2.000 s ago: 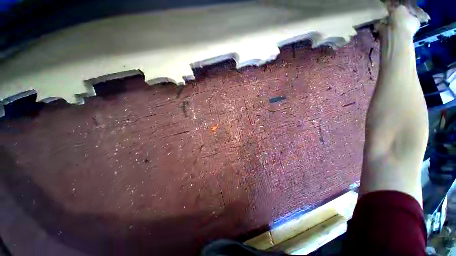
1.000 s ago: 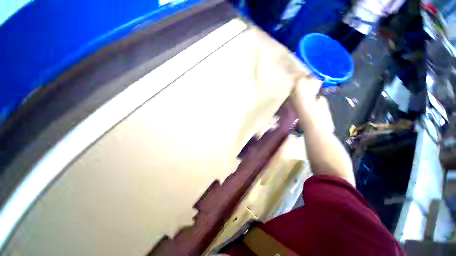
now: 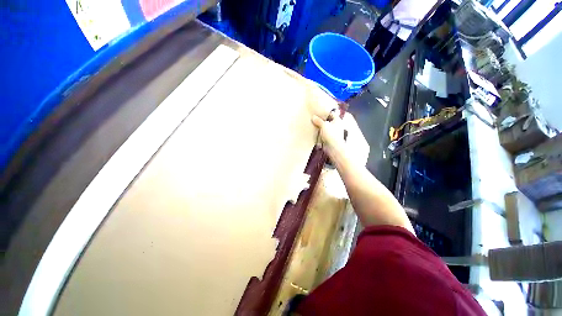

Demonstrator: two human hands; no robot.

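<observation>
A wide beige sheet (image 3: 203, 185) lies on the red-brown cutting pad (image 3: 288, 231). Its notched front edge lies near the wooden rail, with a strip of pad showing between them. A long white strip (image 3: 129, 166) runs along the sheet's far side. My right hand (image 3: 333, 131) is at the sheet's right-end front corner, fingers curled over its edge and gripping it; the fingertips are partly hidden. My left hand is out of view.
The pale wooden rail (image 3: 317, 237) runs along the front. The blue press beam (image 3: 43, 68) is at upper left with papers on it. A blue tub (image 3: 341, 62) stands beyond the sheet's right end. Part of a person (image 3: 403, 21) shows at the top. Side benches hold cartons at right.
The view has turned toward the sheet's right end. The sheet's notched edge has come nearer the front rail, covering more of the pad. My right hand remains at the sheet's right end.
</observation>
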